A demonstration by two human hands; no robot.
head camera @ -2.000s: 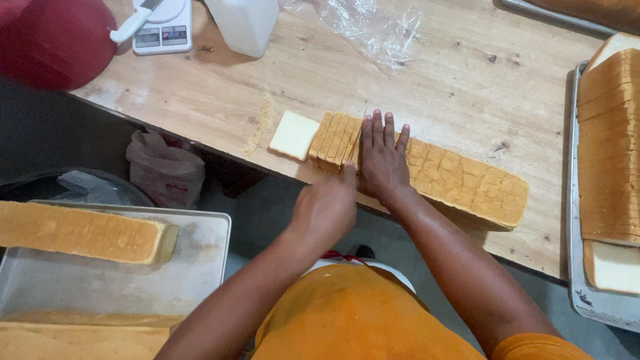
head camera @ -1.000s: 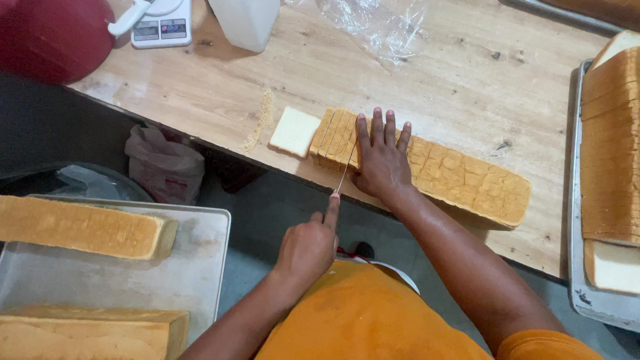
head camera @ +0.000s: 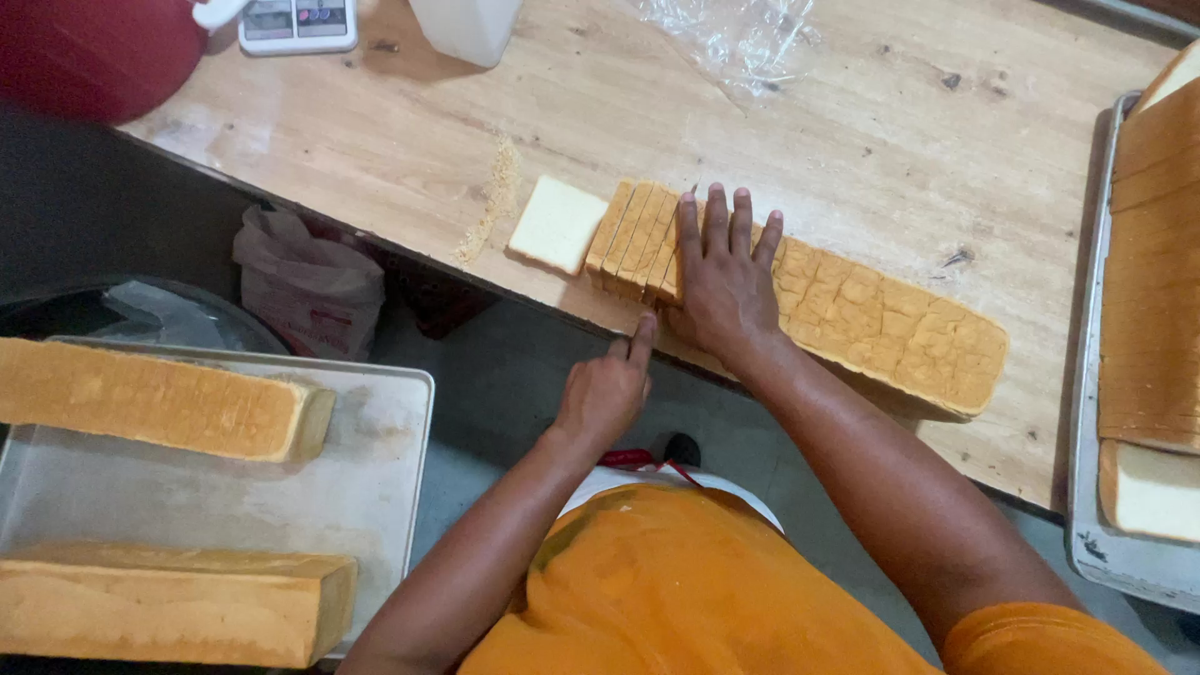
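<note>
A long loaf of bread [head camera: 881,319] with a golden-brown crust lies slantwise along the near edge of the wooden table. Several thin slices [head camera: 633,234] stand upright together at its left end, and one white slice [head camera: 559,225] lies flat beside them. My right hand [head camera: 731,281] presses on top of the loaf, fingers spread. My left hand [head camera: 605,394] is closed around a knife at the near side of the loaf, index finger stretched forward. The knife [head camera: 694,189] is mostly hidden in the cut and by the hand; a bit seems to show past the far side.
A metal tray [head camera: 375,487] with two loaves is at lower left, another tray [head camera: 1087,525] with sliced bread at right. Crumbs [head camera: 492,202], clear plastic film [head camera: 750,37], a white container [head camera: 469,28], a scale [head camera: 298,23] and a red vessel [head camera: 94,56] are on the table.
My left hand has moved forward to the loaf since a second ago, when more of the knife blade showed. My right hand remains on top of the loaf.
</note>
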